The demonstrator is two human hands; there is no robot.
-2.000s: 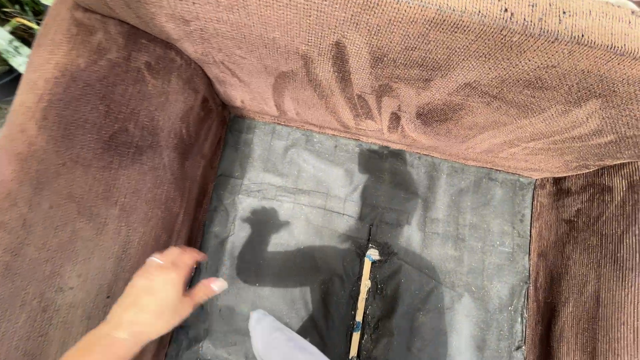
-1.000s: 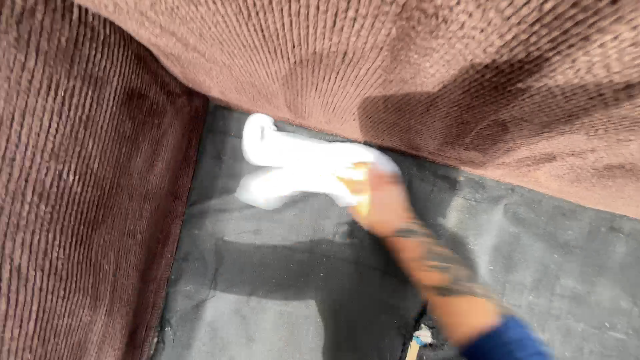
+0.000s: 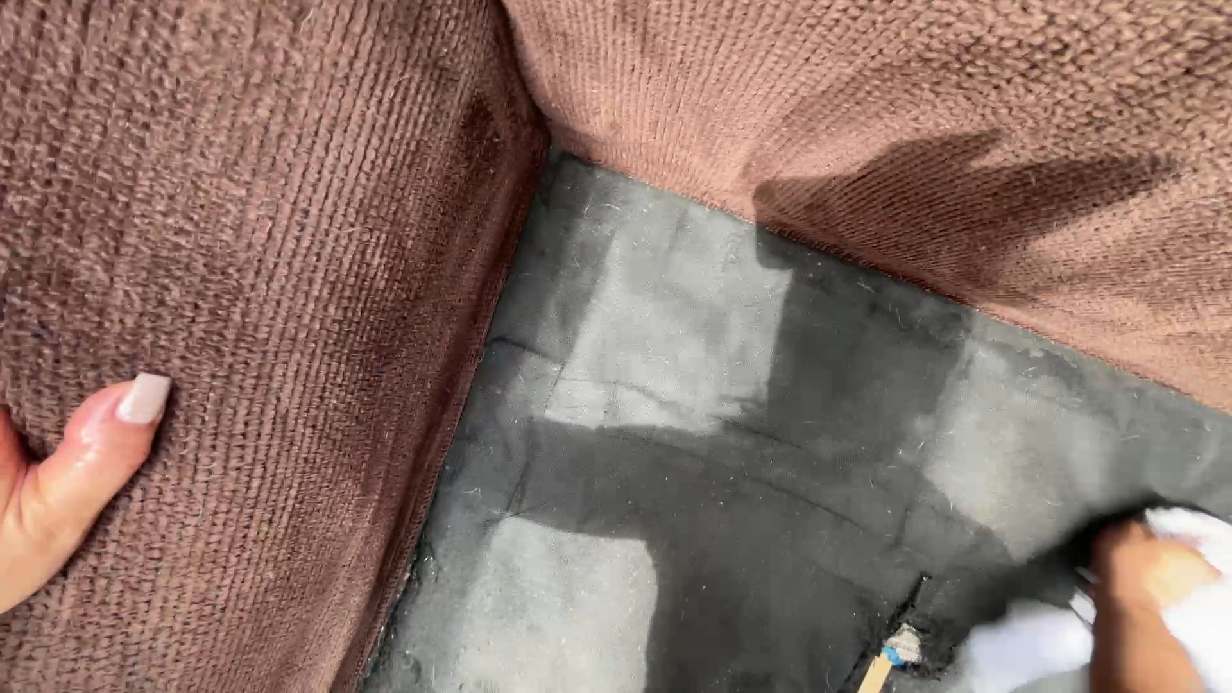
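Observation:
My left hand (image 3: 72, 481) rests on the brown ribbed upholstery of the armrest (image 3: 269, 289), at the left edge of the view; only its thumb and part of the palm show, with nothing seen in it. At the lower right my right hand (image 3: 1141, 597), blurred, grips a white cloth (image 3: 1030, 645) over the dark grey fabric base (image 3: 693, 318) of the seat. The cloth is partly cut off by the frame.
The brown backrest (image 3: 866, 115) rises along the top and right. Near the bottom, a tear in the base fabric shows a light wooden strip (image 3: 876, 674) with a blue and whitish bit at its end. Shadows fall across base and backrest.
My right hand has moved with the white cloth from beside the backrest's lower edge to the lower right. My left hand, out of view one second ago, now lies on the armrest.

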